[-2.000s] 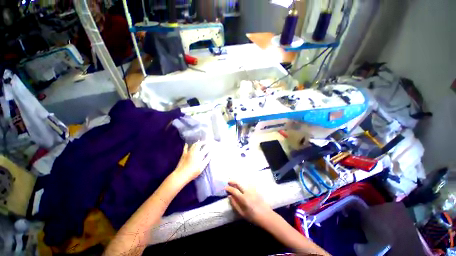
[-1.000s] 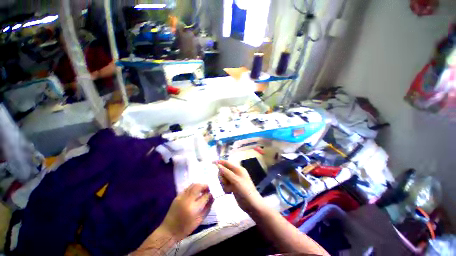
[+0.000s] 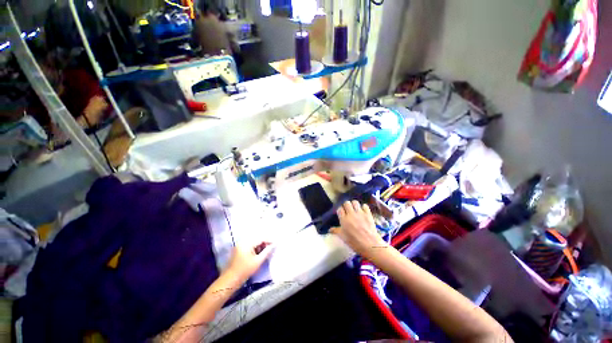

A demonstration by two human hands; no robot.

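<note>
The dark purple garment [image 3: 134,248] lies heaped on the left of the white table. The pale lilac-grey piece [image 3: 216,224] lies along its right edge. My left hand [image 3: 249,260] is at the front of the table beside the pale piece, fingers curled; whether it grips anything is unclear. My right hand [image 3: 357,224] is over the dark strips [image 3: 349,201] and the lower end of the black phone [image 3: 317,201]; its fingertips touch that spot and what is under them is hidden. The sewing machine [image 3: 322,151] stands behind, its needle area [image 3: 265,194] free of both hands.
A red object [image 3: 415,192] lies right of my right hand. A red-rimmed basket [image 3: 369,285] with purple and grey pieces is below the table edge. Purple thread cones [image 3: 303,53] stand behind the machine. White cloth lies heaped at the right. A person's arm shows at the back left.
My right hand has moved right, from beside the needle area to the dark strips and phone. My left hand stays near the table's front. The camera view has shifted.
</note>
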